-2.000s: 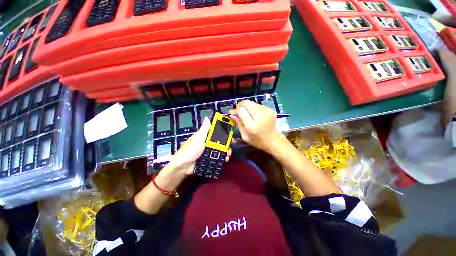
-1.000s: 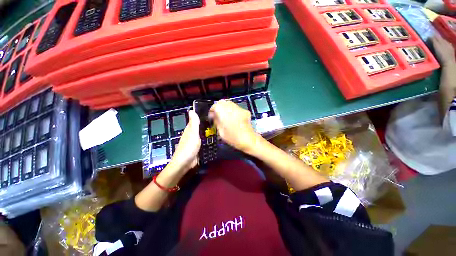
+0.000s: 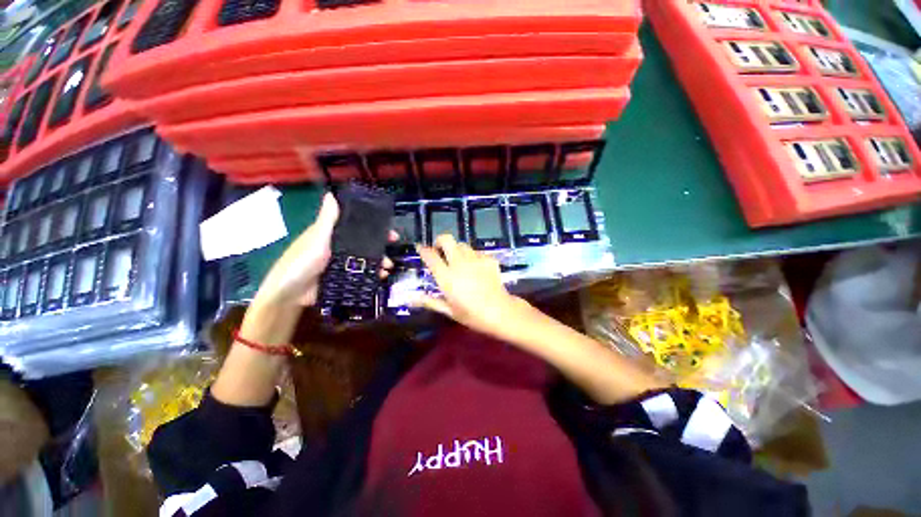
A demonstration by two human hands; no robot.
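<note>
My left hand (image 3: 307, 252) holds a black keypad phone (image 3: 355, 257) upright, its dark screen part at the top and keys below; no yellow frame shows on it. My right hand (image 3: 463, 283) is just to the right of the phone, low over the front of the clear lens tray (image 3: 598, 256). Its fingers are bent and apart, and a thin dark stick shows beside them; whether they grip a lens is unclear. Black-bordered display windows (image 3: 531, 220) lie in a row in the tray, with another row standing behind. My hands and the phone hide the tray's left part.
Red-orange foam trays (image 3: 404, 111) are stacked behind the lens tray. Another foam tray (image 3: 747, 162) with beige-silver handsets is at right. Stacked lens trays (image 3: 162, 303) and a white cloth or paper (image 3: 244, 224) are at left. Yellow liners (image 3: 687, 328) fill a carton below the edge. Someone's grey sleeve shows at right.
The yellow frame around the phone's screen is gone. My left hand has moved left with the phone. My right hand has come away from the phone and down to the lens tray.
</note>
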